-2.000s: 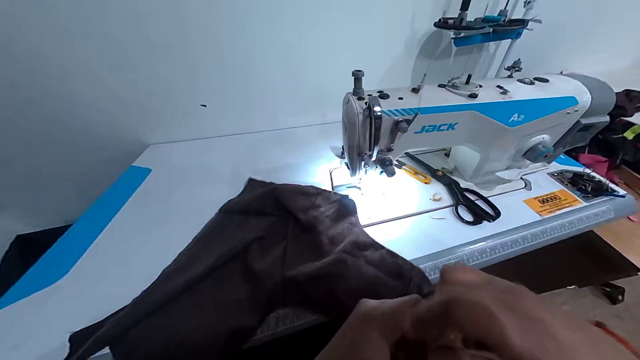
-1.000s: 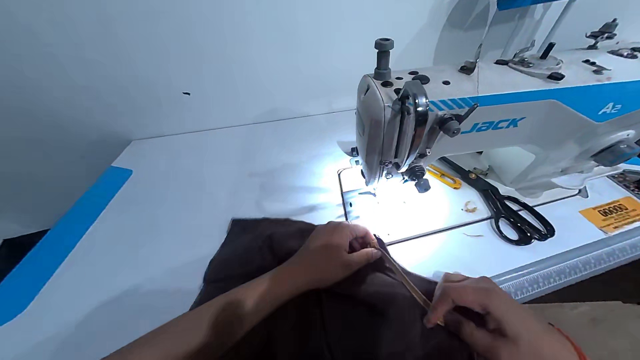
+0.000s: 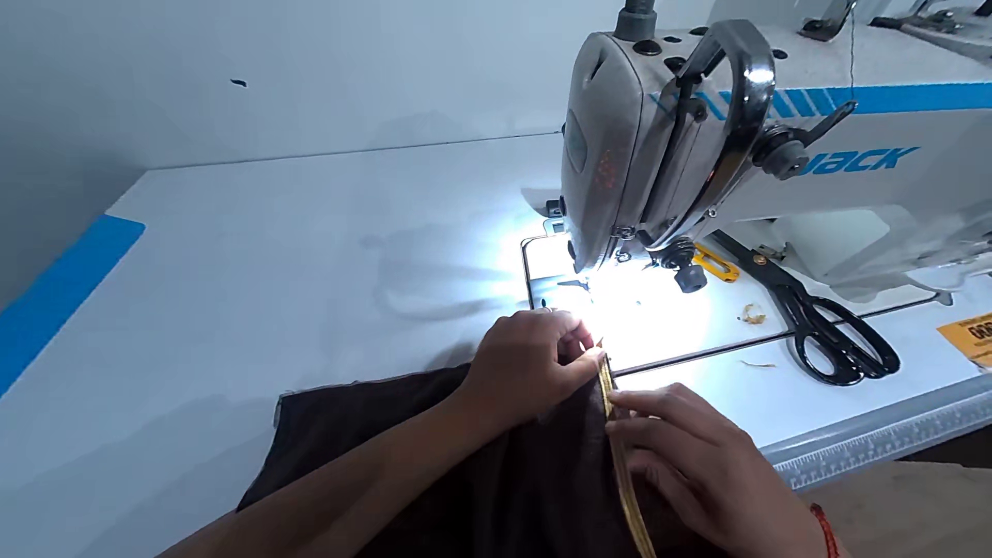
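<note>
Dark brown fabric point(image 3: 349, 418) lies over the near edge of the white sewing table, with a narrow gold trim point(image 3: 626, 484) running along its right side. My left hand point(image 3: 535, 364) pinches the upper end of the trim and the cloth between thumb and fingers, just in front of the lit needle area. Lower down, my right hand point(image 3: 690, 457) holds the trim and fabric edge at the fingertips. The Jack sewing machine point(image 3: 659, 147) stands just beyond both hands; glare hides its needle and presser foot.
Black-handled scissors point(image 3: 837, 341) lie right of the needle area, beside a yellow thread snipper or cutter point(image 3: 717, 263). Thread scraps point(image 3: 752, 314) lie near them. A ruler strip point(image 3: 891, 442) runs along the front edge, and an orange label point(image 3: 973, 337) is at the far right.
Two seconds ago the hands were low at the right over the fabric; now they hold its trimmed edge near the needle. The view has moved closer to the machine.
</note>
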